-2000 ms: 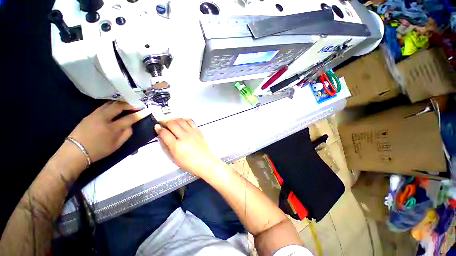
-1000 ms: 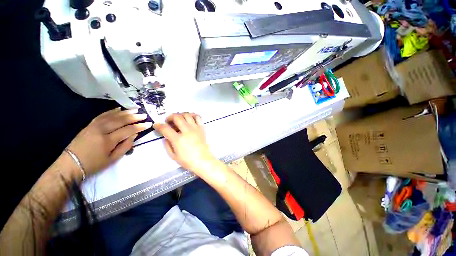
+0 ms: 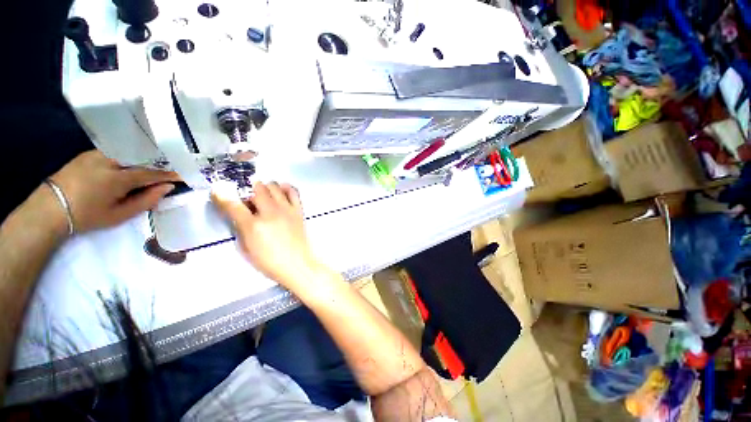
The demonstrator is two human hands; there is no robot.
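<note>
The white sewing machine head spans the top of the view. Its shiny metal presser foot area is at the left end, partly behind my right fingers. Black fabric lies left of and behind the machine. My left hand is left of the foot, with thumb and fingers closed on a dark edge of the black fabric. My right hand lies on the bed with its fingertips at the foot; whether it holds any fabric there is hidden.
A green tool lies on the bed below the control panel. Red and green loops sit at the table's right end. Black and red pieces lie below the table edge. Cardboard boxes and colourful scraps are at right.
My left hand has moved left, away from the foot, and the black fabric has left the bed in front, baring the pale plate. My right hand has moved slightly left to the foot. The view has shifted.
</note>
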